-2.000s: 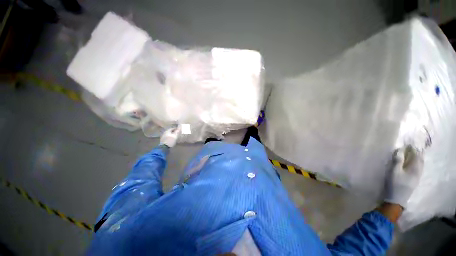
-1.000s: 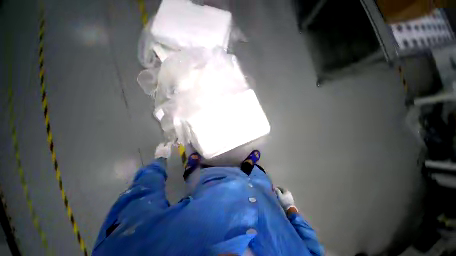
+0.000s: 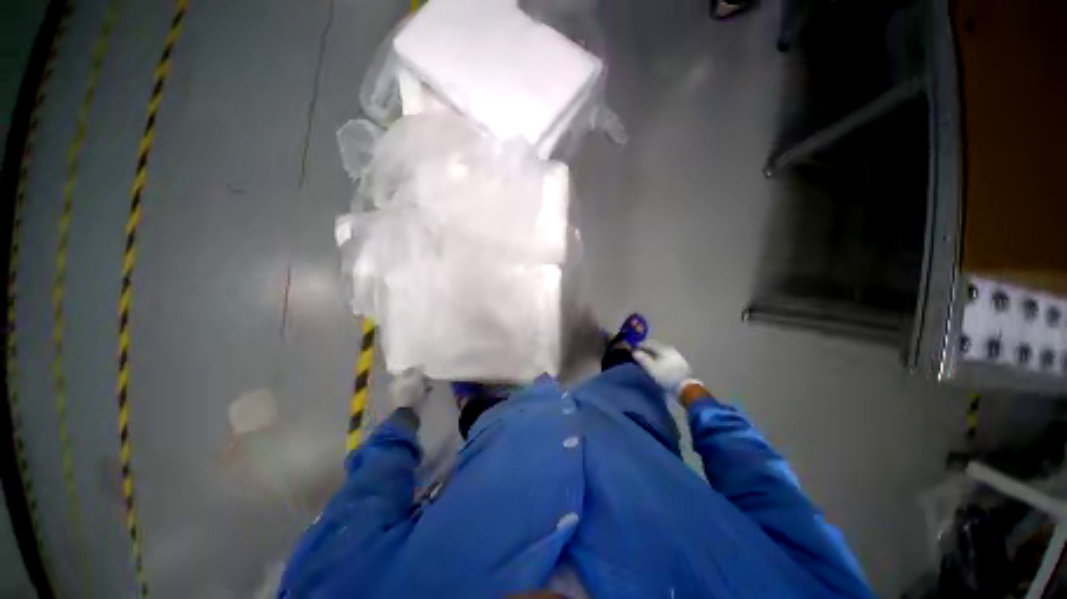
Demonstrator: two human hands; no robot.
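Observation:
Bagged white foam (image 3: 474, 316) lies on the floor in front of my feet, with wrinkled translucent plastic over its middle. A white foam block (image 3: 501, 64) sits tilted at its far end. My left hand (image 3: 407, 390), in a white glove, is at the near left corner of the bagged foam; its fingers are blurred and I cannot tell whether they grip the bag. My right hand (image 3: 665, 365), also gloved, is apart from the foam, beside my right foot, with nothing visible in it.
A ball transfer table (image 3: 1016, 328) with a brown carton (image 3: 1018, 140) on it stands at the right, its metal frame below. Yellow-black floor tape (image 3: 126, 293) runs along the left. A blurred pale patch (image 3: 252, 412) shows at lower left. Part of a person's shoe (image 3: 728, 7) shows at the top.
The large wrapped foam piece at my right hand is out of view. My right hand has come in beside my leg. The view has turned, and the table and carton now show more at the right.

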